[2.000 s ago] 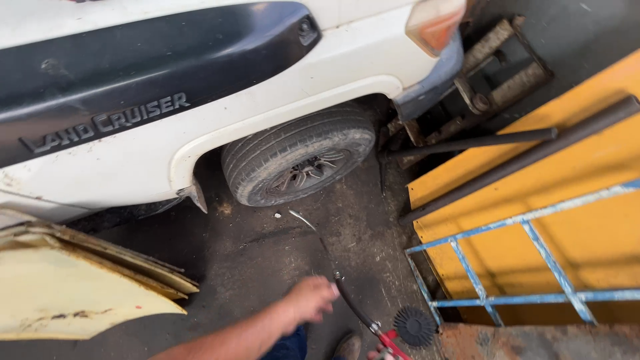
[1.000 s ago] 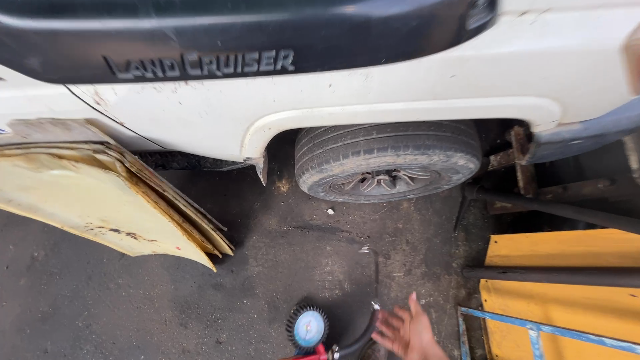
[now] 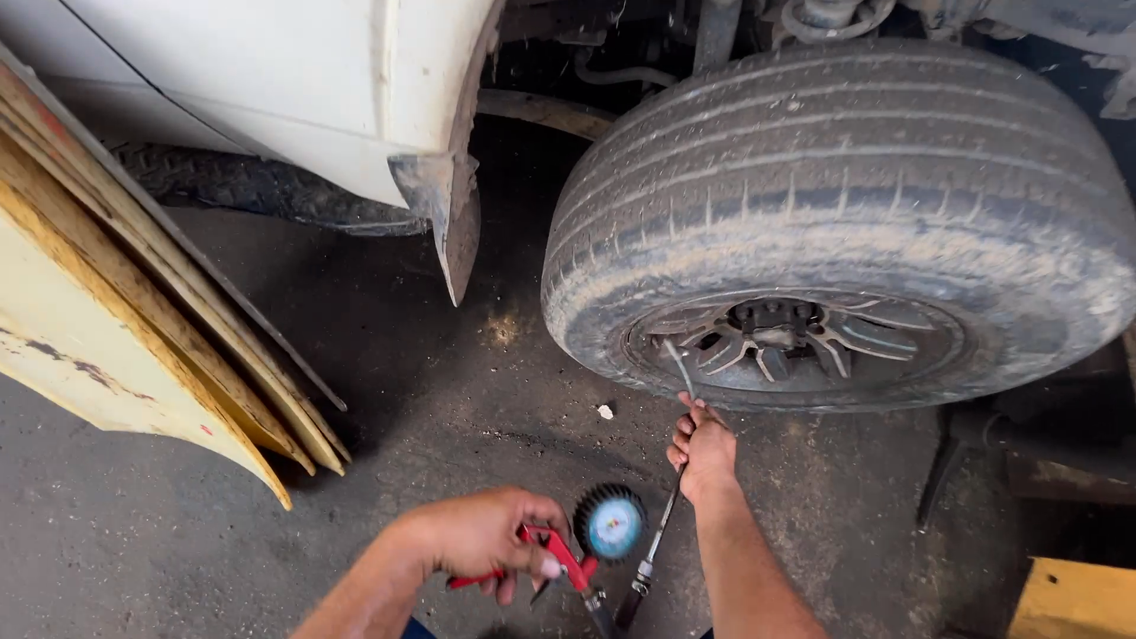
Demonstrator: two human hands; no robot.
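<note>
My left hand (image 3: pixel 497 541) is closed around the red handle of a tire inflator gun (image 3: pixel 564 559). The gun's round pressure gauge (image 3: pixel 613 525), with a black ribbed rim, sits just right of that hand. My right hand (image 3: pixel 703 448) grips the thin metal stem (image 3: pixel 679 362) of the air chuck, whose tip reaches the left side of the wheel rim (image 3: pixel 923 351). Whether the tip sits on the valve cannot be told. A hose fitting (image 3: pixel 642 577) hangs below my right hand. The dusty tire (image 3: pixel 825 204) stands on the dark floor.
The white vehicle body (image 3: pixel 293 98) and a worn mud flap (image 3: pixel 454 231) are left of the tire. Several cream and yellow metal panels (image 3: pixel 133 328) lean at the far left. A yellow panel (image 3: pixel 1078 603) lies at the lower right. A small pale chip (image 3: pixel 605 412) rests on the floor.
The view has moved much closer to the wheel. My right hand, open and empty one second ago, now holds the chuck stem at the rim. My left hand has come into view on the inflator.
</note>
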